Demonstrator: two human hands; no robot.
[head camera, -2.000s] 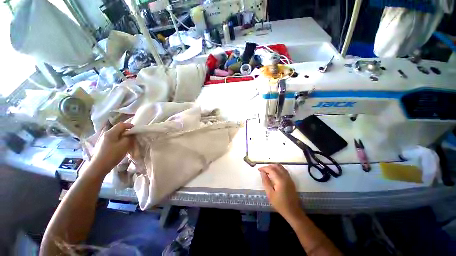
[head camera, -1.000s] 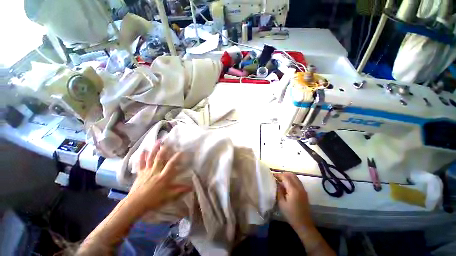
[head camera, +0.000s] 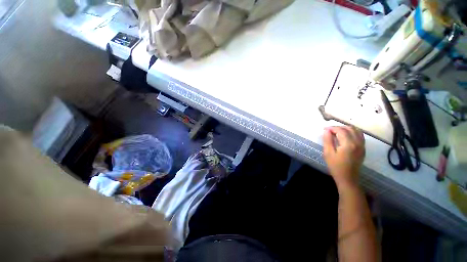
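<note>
A large beige cloth (head camera: 77, 204), close to the camera and blurred, fills the lower left. My left hand is not in view. My right hand (head camera: 345, 153) rests at the table's front edge, just below the bed plate corner, with fingers curled and no cloth visible in it. More beige cloth (head camera: 215, 25) lies bunched on the table at the top left. The sewing machine head (head camera: 409, 48) stands at the upper right, with no cloth visible under its needle area.
Black scissors (head camera: 402, 146), a dark phone (head camera: 421, 120), pink-handled snips (head camera: 443, 164) and a yellow piece (head camera: 457, 197) lie right of my right hand. A ruler strip (head camera: 230, 115) runs along the table edge. A plastic bag (head camera: 141, 156) and light cloth (head camera: 179, 192) are below the table.
The view has swung left and down. The beige cloth from the table front now shows close at the lower left. My left hand has left the picture. My right hand has let go of the cloth.
</note>
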